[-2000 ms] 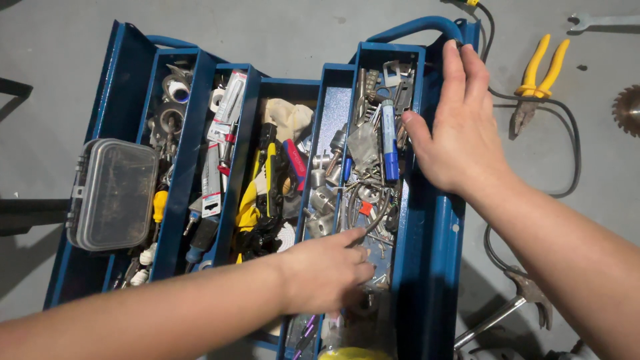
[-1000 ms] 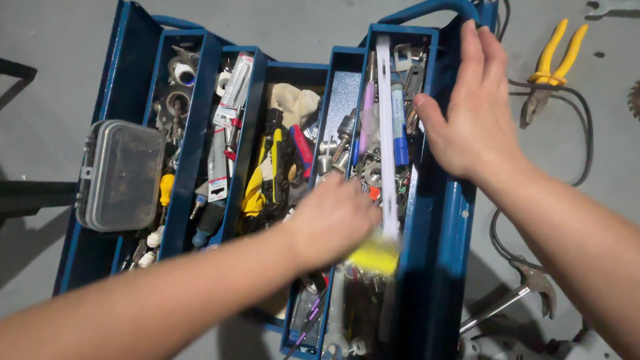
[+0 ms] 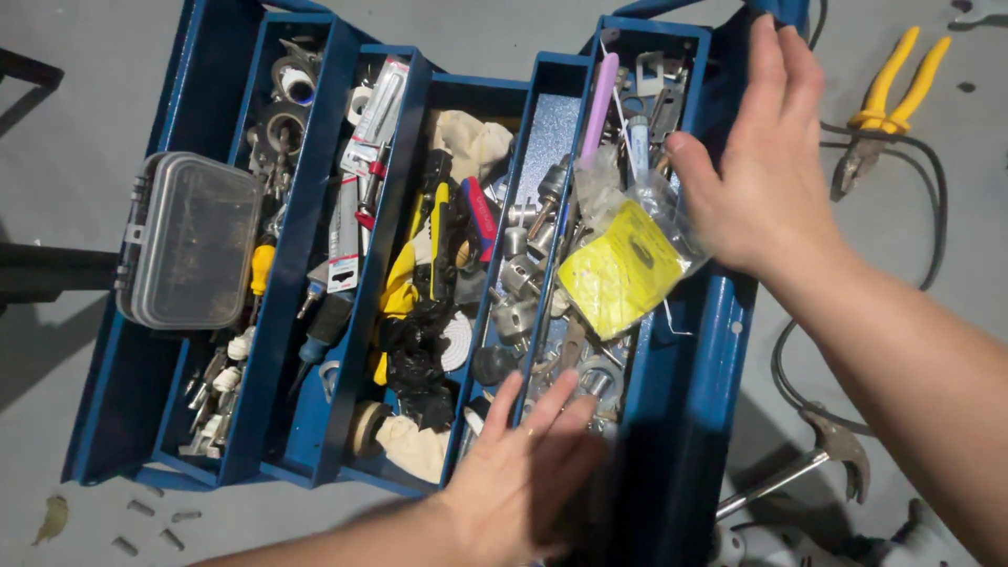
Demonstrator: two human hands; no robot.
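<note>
A blue metal cantilever toolbox (image 3: 701, 370) lies open. My left hand (image 3: 528, 465), palm down with fingers spread, is over the near end of the right-hand trays, above loose metal parts. My right hand (image 3: 760, 157) rests against the toolbox's right side, fingers spread, thumb near the upper right tray. A plastic bag with a yellow card (image 3: 622, 268) lies across that tray, left of the right hand. Beyond it are a purple-handled item (image 3: 601, 102) and a blue-capped marker (image 3: 639, 146). Hole saws (image 3: 513, 319) fill the tray beside it. Neither hand appears to hold anything.
A clear plastic case (image 3: 197, 240) sits on the left trays. Yellow-handled pliers (image 3: 882, 118), a black cable (image 3: 941, 205) and a claw hammer (image 3: 843, 449) lie on the floor at right. Small metal cylinders (image 3: 142, 508) lie at bottom left. A dark bar (image 3: 63, 268) reaches in from the left.
The yellow-carded bag has moved away from me, up the right tray. My left hand has come back towards me. The purple-handled item now lies at the tray's far left.
</note>
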